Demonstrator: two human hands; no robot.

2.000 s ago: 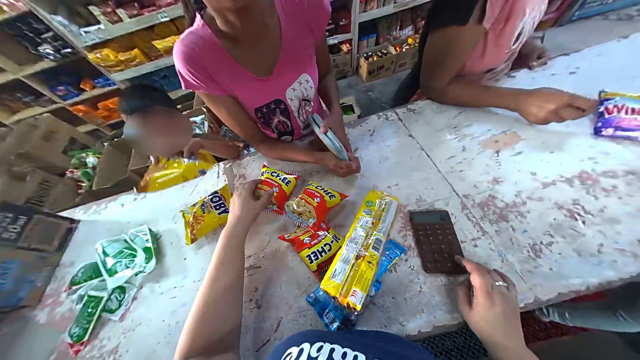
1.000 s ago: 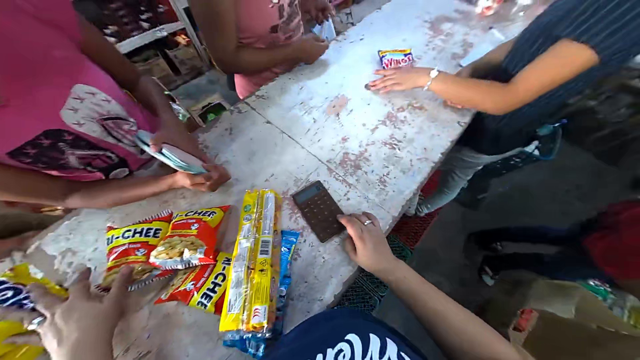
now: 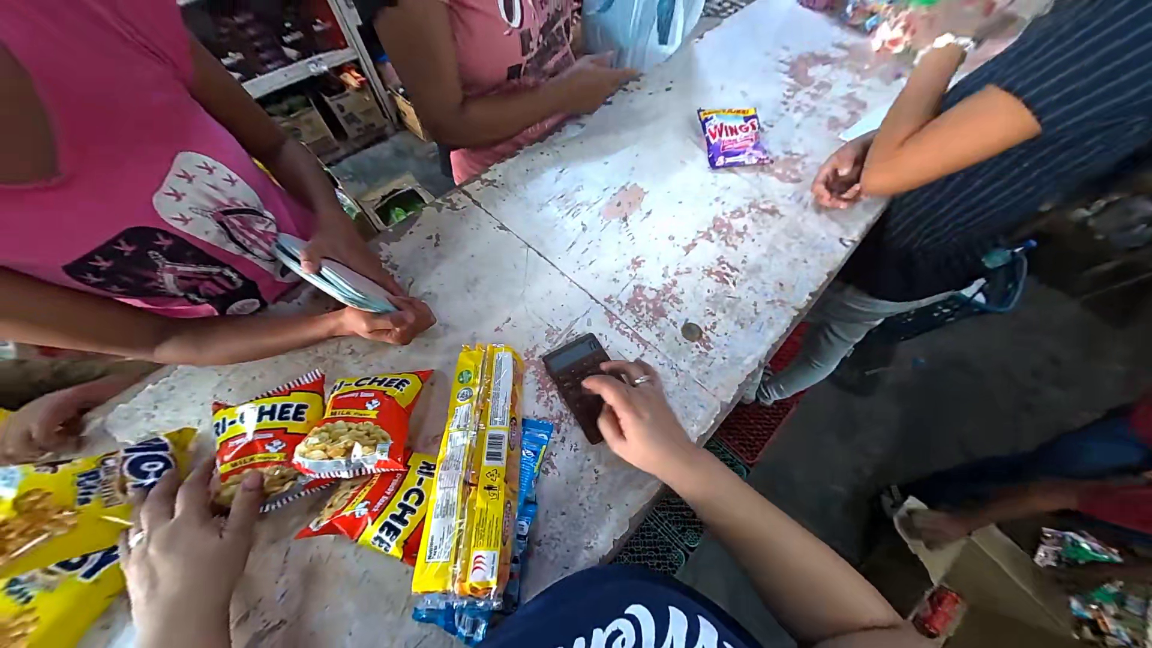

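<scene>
My right hand point(image 3: 641, 409), with a ring, has its fingertips on the keys of a dark brown calculator point(image 3: 576, 382) lying on the worn white counter. My left hand point(image 3: 189, 540) rests, fingers spread, over the edges of a yellow snack bag point(image 3: 72, 504) and a red and yellow snack bag point(image 3: 270, 427). Beside that lies another red and yellow bag point(image 3: 360, 423), partly on top of a third point(image 3: 387, 517). Long yellow packs point(image 3: 472, 468) lie between my hands, over blue packets point(image 3: 533, 450). Whether my left hand grips anything is unclear.
Across the counter point(image 3: 576, 243), a person in pink holds a flat pale bundle point(image 3: 337, 279). A second person stands beyond. At the right, a person's clasped hands point(image 3: 844, 171) are near a purple packet point(image 3: 731, 138). A coin point(image 3: 691, 331) lies near the calculator.
The co-customer's hand at the right has come off the purple packet. My left hand has moved from the red and yellow bags toward the yellow bags since the oldest frame. The view has swung right.
</scene>
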